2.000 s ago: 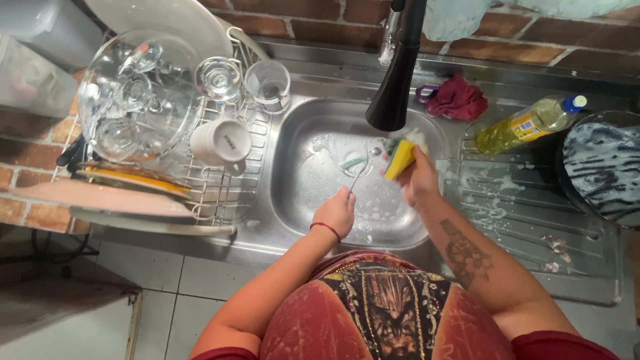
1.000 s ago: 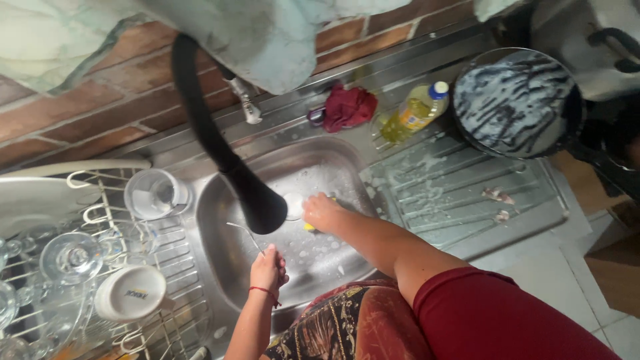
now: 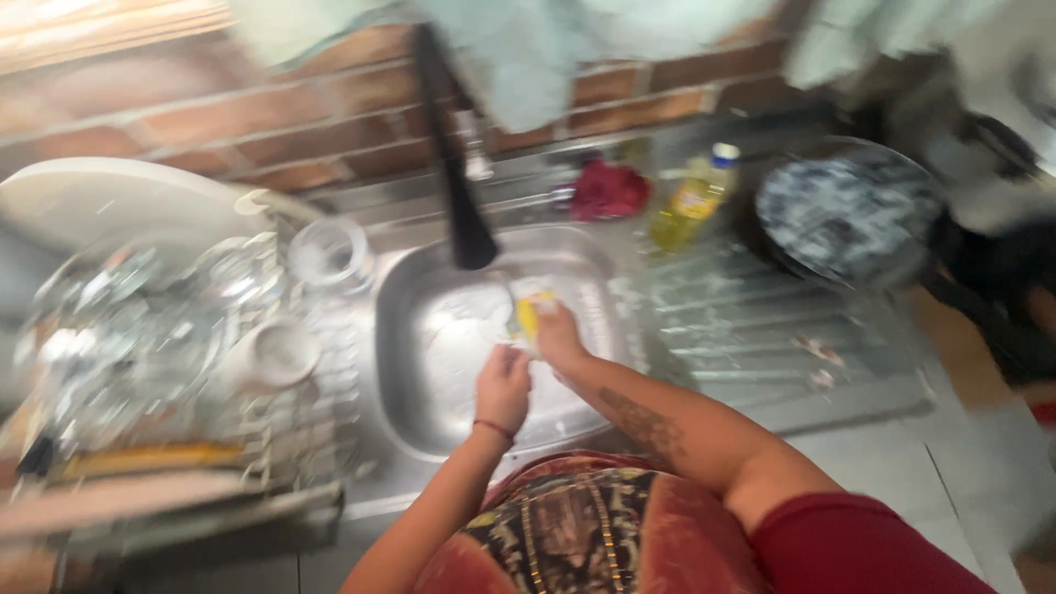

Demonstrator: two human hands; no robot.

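Observation:
Over the steel sink (image 3: 437, 412), my right hand (image 3: 561, 334) grips a yellow sponge (image 3: 526, 318). My left hand (image 3: 503, 388) is closed just below and to the left, its fingertips close to the sponge. It holds a thin metal utensil, seen clearly earlier but mostly lost to blur now; its type cannot be told. Soapy foam lies on the sink floor. The black faucet spout (image 3: 470, 239) hangs over the back of the sink, with no water seen flowing.
A dish rack (image 3: 264, 412) at left holds a glass cup (image 3: 330, 252), a white mug (image 3: 285, 353), glassware and plates. Behind the sink's right side are a dark red cloth (image 3: 609, 191) and a bottle of yellow liquid (image 3: 693, 198). A soapy black pan (image 3: 850, 210) stands at the right.
The sponge shows more plainly in my right hand than one second ago, and my two hands are closer together. The view has swung sideways and back.

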